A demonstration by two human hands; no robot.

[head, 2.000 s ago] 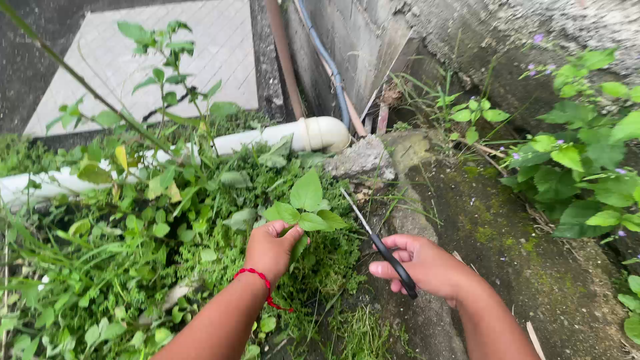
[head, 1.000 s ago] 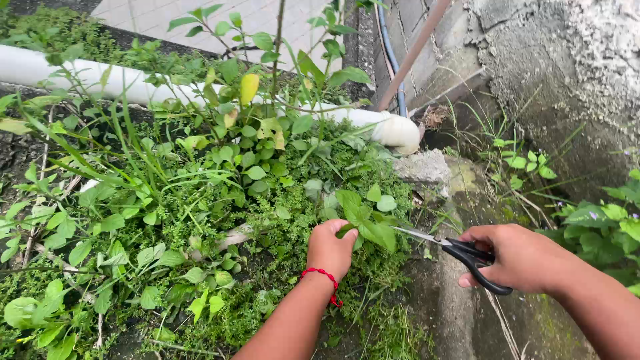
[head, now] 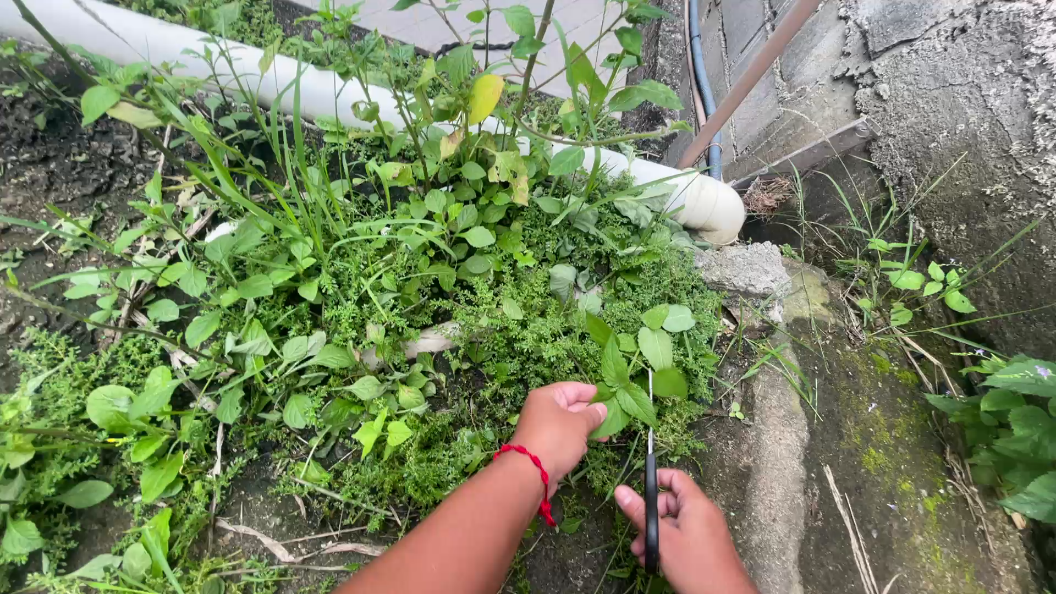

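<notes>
My left hand (head: pixel 563 425), with a red cord bracelet on its wrist, pinches a leafy green sprig (head: pixel 620 384) between thumb and fingers. In my right hand (head: pixel 681 528) is a pair of scissors (head: pixel 652 495) with black handles, seen edge-on, its metal blades pointing up beside the sprig's leaves. Whether the blades are apart cannot be told. Low green ground plants (head: pixel 495 305) lie around and beyond the sprig, and its lower stem is hidden.
A white plastic pipe (head: pixel 330 95) crosses behind the plants and ends in an elbow near a concrete lump (head: pixel 747 268). On the right are a mossy concrete ledge (head: pixel 887 445), a rough wall (head: pixel 965 107) and a leafy plant (head: pixel 1027 421). A brown pipe (head: pixel 751 78) leans at the back.
The scissors have turned from pointing left, with handle loops showing, to pointing up and edge-on. My right hand is now lower relative to my left, which still holds leaves.
</notes>
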